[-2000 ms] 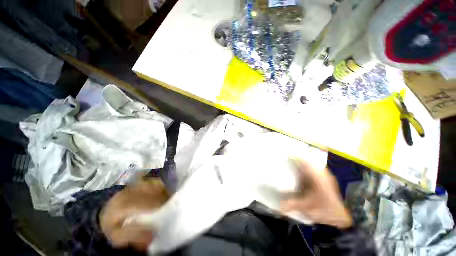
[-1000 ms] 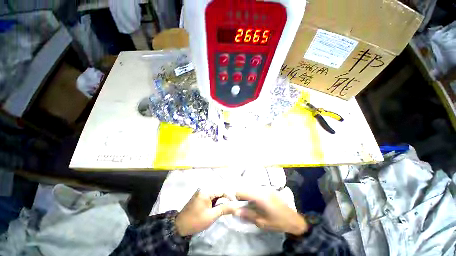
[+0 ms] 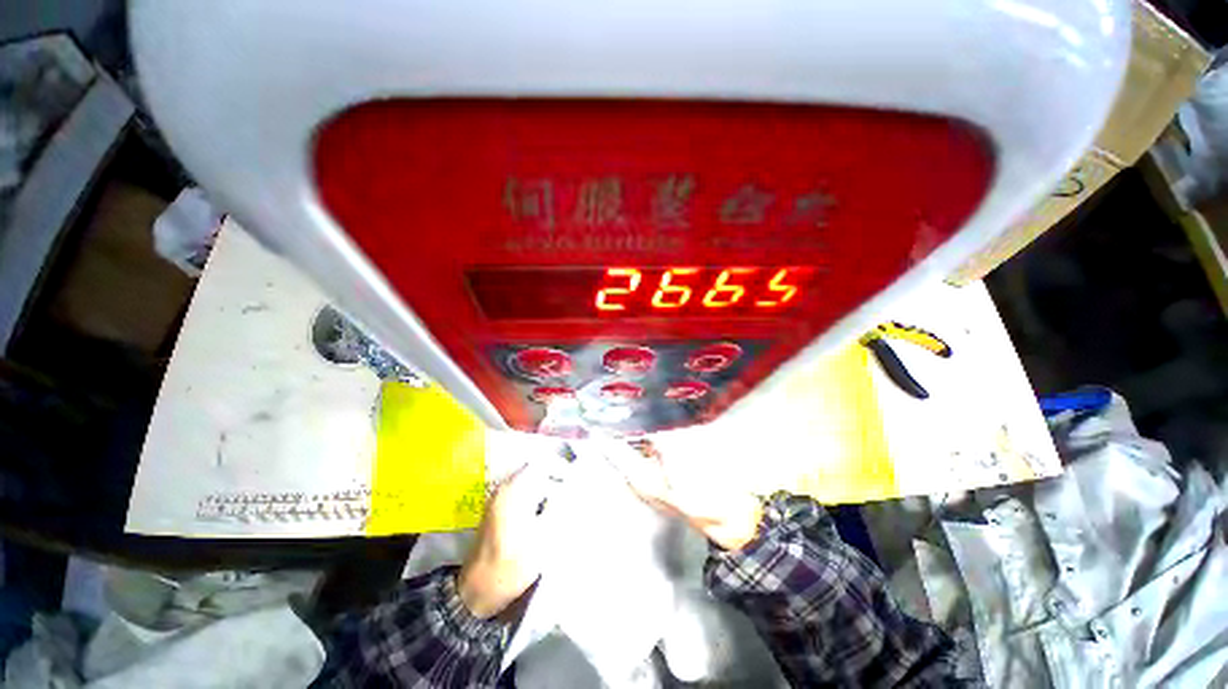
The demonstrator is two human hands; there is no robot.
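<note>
The snap-button machine point(image 3: 646, 162) fills the upper view, its red panel reading 2665. Below it, a pale garment point(image 3: 613, 579) hangs from both hands over the table's front edge, glaring white under the lamp. My left hand point(image 3: 508, 538) holds the cloth from the left, fingertips just under the head. A small dark spot shows near those fingertips; I cannot tell whether it is a button or a die. My right hand point(image 3: 694, 495) holds the cloth from the right, its fingertips partly washed out by glare. The exact pressing point is hidden by the head and glare.
Pliers point(image 3: 905, 357) with yellow and black handles lie right on the white table point(image 3: 249, 404). Yellow patches point(image 3: 424, 458) flank the head. Some silvery parts point(image 3: 384, 361) show at left by a round hole. A garment pile point(image 3: 1104, 579) lies at right, a carton point(image 3: 1044, 222) behind.
The view has moved in close to the machine head. Both hands have gone from the lap area up to under the head, with the garment between them. The counter still reads 2665.
</note>
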